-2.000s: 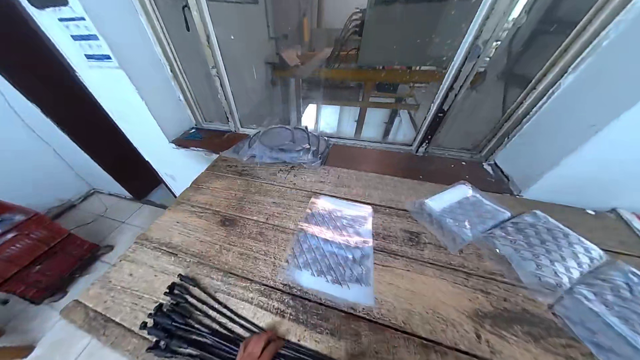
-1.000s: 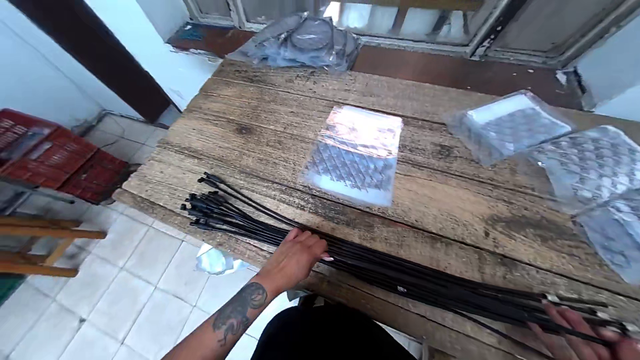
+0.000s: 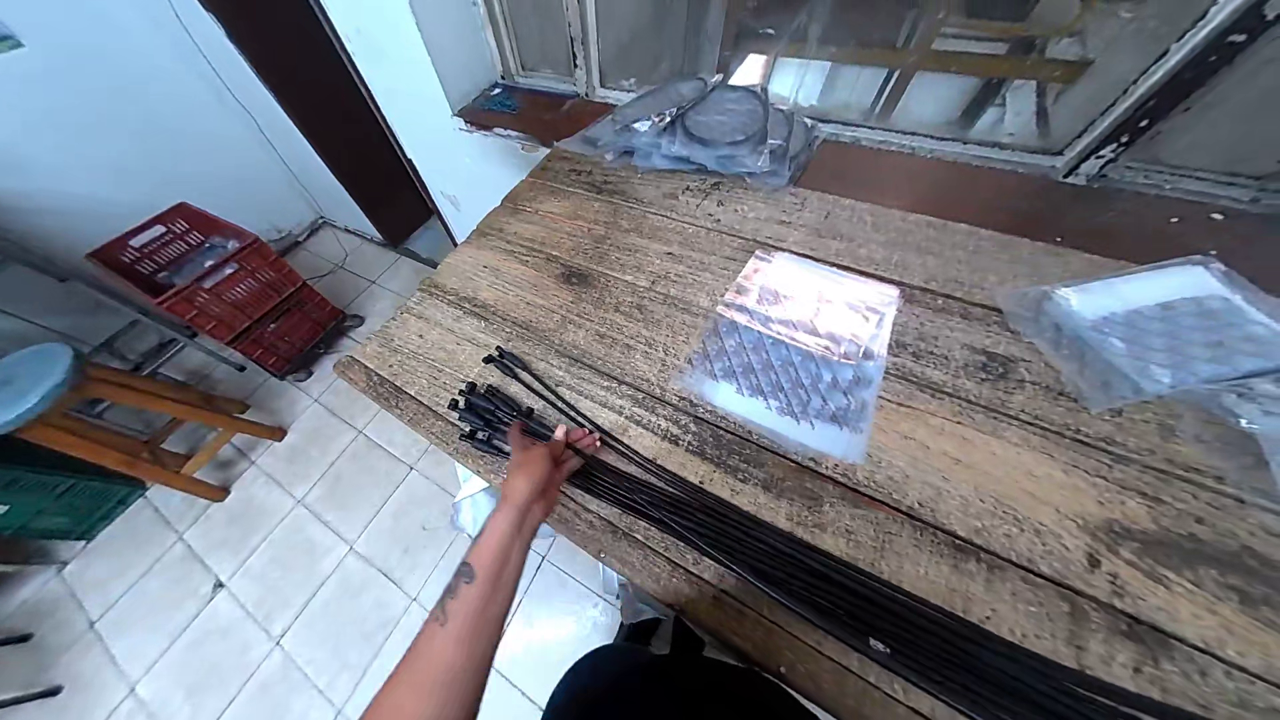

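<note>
A long bundle of black cables (image 3: 800, 570) lies along the near edge of a worn wooden table (image 3: 960, 470). My left hand (image 3: 545, 462) rests over the bundle close to its left end, where several black connectors (image 3: 490, 408) fan out. Its thumb and fingers are around part of the cables; how firmly it grips is unclear. Two cables lie a little apart, beyond the fingers. My right hand is out of view. Farther back on the table lies a clear plastic bag (image 3: 800, 350) with dark patterned contents.
Similar bags (image 3: 1180, 320) lie at the right. Clear bags with coiled dark cable (image 3: 720, 130) sit at the back by the window. Left of the table, on the tiled floor, are red crates (image 3: 225, 290), a wooden stool (image 3: 150, 400) and a green crate (image 3: 60, 490).
My left hand has moved left along the bundle to near the connectors. My right hand, at the bundle's right end a second ago, has left the view.
</note>
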